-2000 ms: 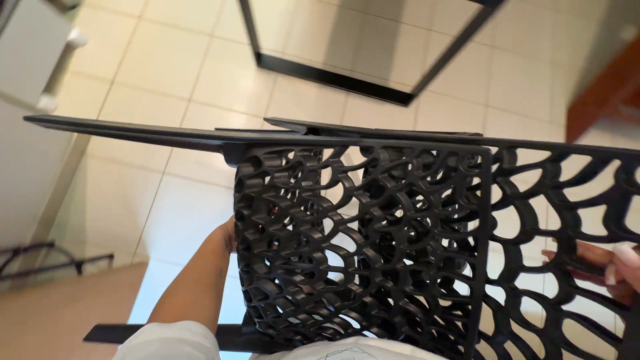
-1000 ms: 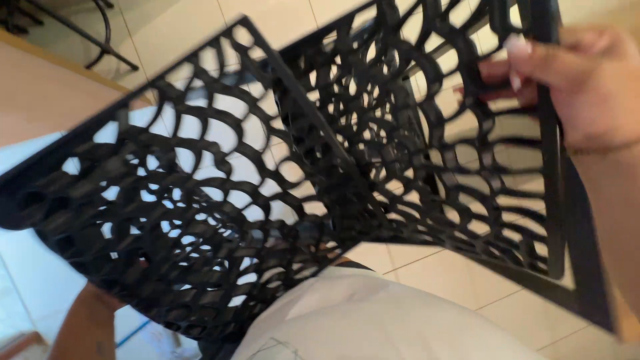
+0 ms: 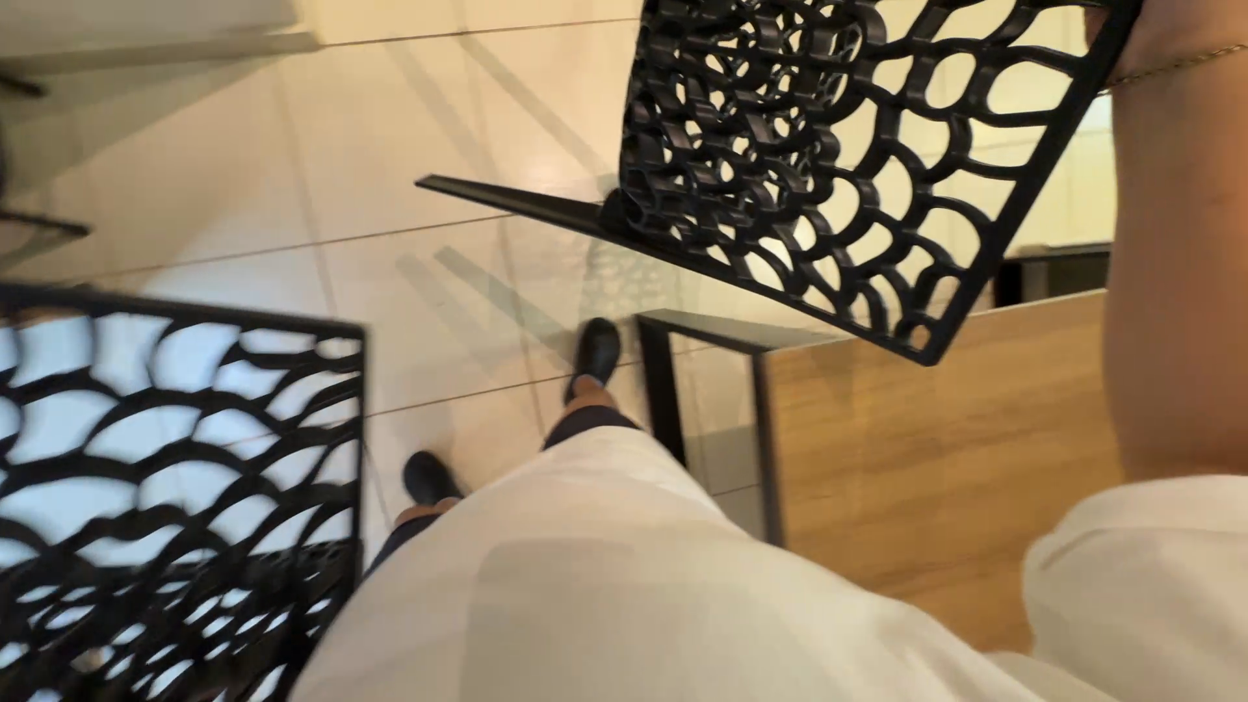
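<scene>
One black openwork chair, with a lattice of curved ribs, hangs tilted in the upper right. My right hand, mostly cut off by the top edge, is at that chair's outer rim, with some skin showing behind the lattice. A thin bracelet circles the wrist. A second black openwork chair fills the lower left, its left part cut off. The two chairs are apart. My left hand is out of view.
A wood-topped table with a black metal frame stands at the right, under the raised chair. My dark shoes are on pale floor tiles. Dark thin legs of some furniture show at the far left.
The two chairs, overlapping one second ago, are now apart, one at the upper right and one at the lower left. My left hand has left the view. The view has shifted strongly.
</scene>
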